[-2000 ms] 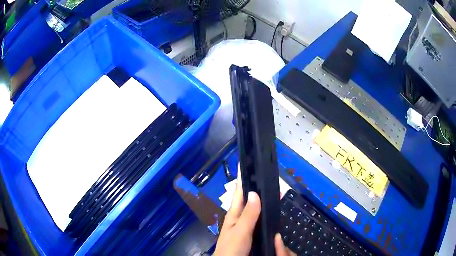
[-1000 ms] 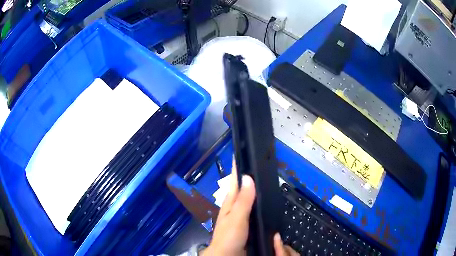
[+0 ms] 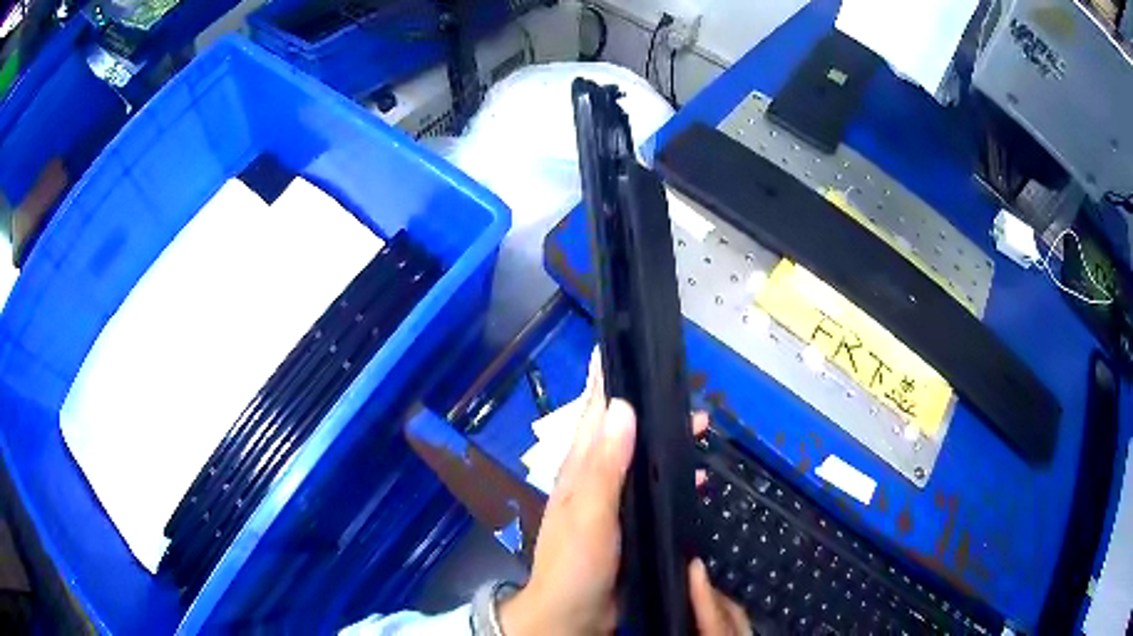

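Observation:
A long black plastic cover (image 3: 646, 336) is held nearly upright in front of me. My left hand (image 3: 578, 522) grips its left side, thumb on the near face, with some fingertips showing past its right side. My right hand (image 3: 718, 606) is at the bottom edge, mostly cut off and hidden behind the cover; its grip cannot be seen. Another black cover (image 3: 857, 280) lies diagonally across the perforated metal plate (image 3: 714, 292), beside a yellow label (image 3: 857, 354) with handwritten characters.
A blue tote (image 3: 466, 199) at left holds several stacked black covers (image 3: 292, 391) and a white sheet (image 3: 205, 348). A keyboard (image 3: 795, 547) is at the bench front. A small black block (image 3: 820, 106) sits behind the plate. A white adapter (image 3: 1016, 236) and a grey box (image 3: 1056, 87) are at right.
My left hand and the held cover have risen slightly, and more of my left wrist and sleeve shows. Fingertips now show past the cover's right side. The view has shifted a little.

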